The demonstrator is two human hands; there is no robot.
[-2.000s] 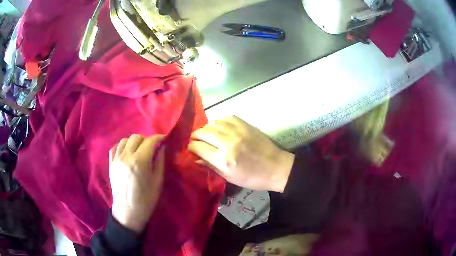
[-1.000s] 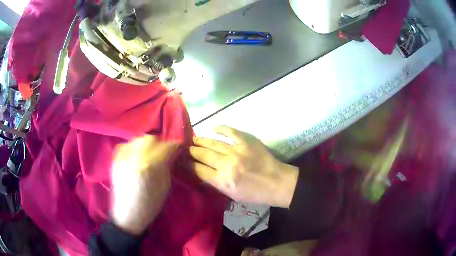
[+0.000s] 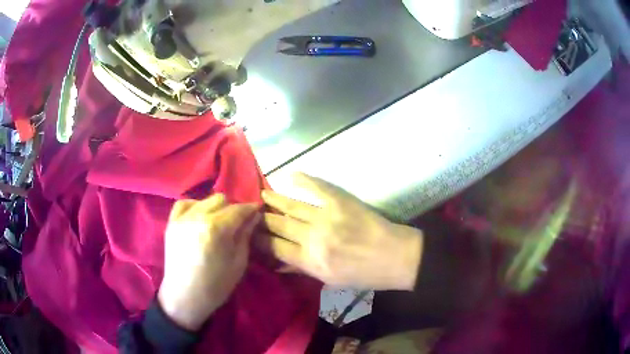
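Crimson garment panels [image 3: 148,162] lie bunched left of and under the sewing machine head [image 3: 155,62], with an edge running from the needle area towards me. My left hand [image 3: 211,252] pinches the cloth, fingers curled at its edge. My right hand [image 3: 338,238] is beside it, fingertips on the same edge near the left fingertips. The presser foot is lost in the bright lamp glow [image 3: 266,110]. The fingertips are partly hidden in the folds.
Blue-handled thread snips [image 3: 338,47] lie on the grey machine bed [image 3: 373,79]. A white table edge with a scale [image 3: 476,162] runs to the right. A dark red scrap [image 3: 537,34] lies by small metal parts [image 3: 575,48]. A pale strip [image 3: 68,110] hangs left.
The machine head appears further left in view. The left hand, blurred a second ago, is now clearer and close to the right fingertips. The cloth has shifted and refolded near the needle.
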